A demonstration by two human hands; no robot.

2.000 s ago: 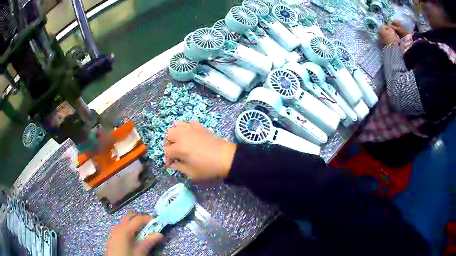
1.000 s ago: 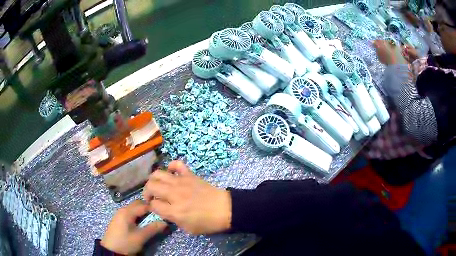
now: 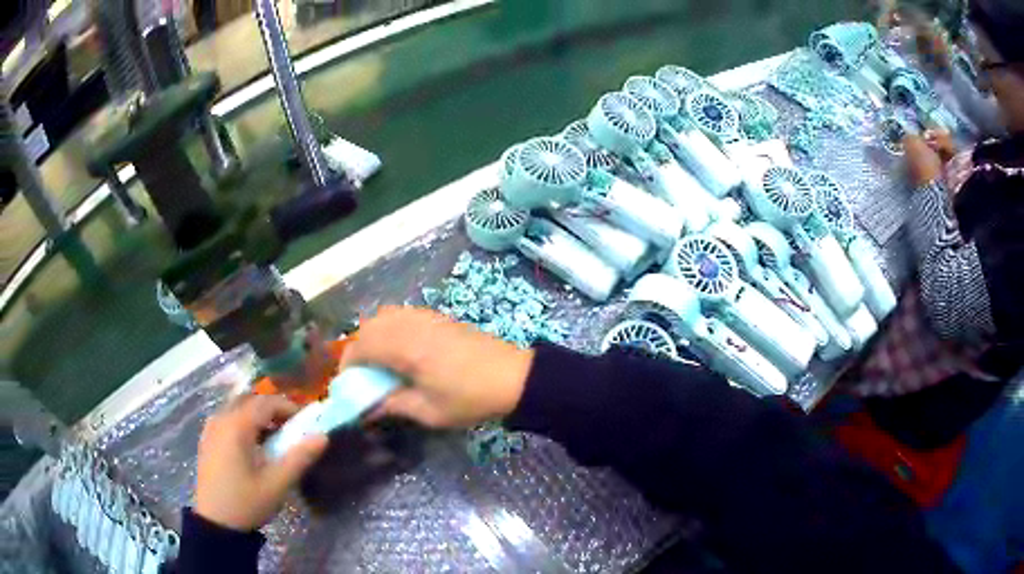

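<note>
A pale mint fan unit (image 3: 335, 410) is held between both hands in front of the orange fixture (image 3: 294, 387). My left hand (image 3: 249, 457) grips its narrow handle end. My right hand (image 3: 432, 364) is at its round head, fingers on the far side and right edge; the fingertips are partly hidden. The dark green press (image 3: 213, 241) stands just behind, its ram above the fixture, which is mostly covered by my hands and the unit. Whether a small fitting is on the unit cannot be seen.
A heap of small mint fittings (image 3: 494, 301) lies right of the press. Fan units (image 3: 629, 219) are piled further right. Handle shells (image 3: 101, 516) stand at the far left. The green conveyor (image 3: 449, 107) runs behind the bench. A person's patterned sleeve (image 3: 949, 264) is at the right.
Both hands have moved up from the bench front to the fixture with the fan unit. Earlier, my right hand was at the fittings heap, then came to my left hand. The view has shifted.
</note>
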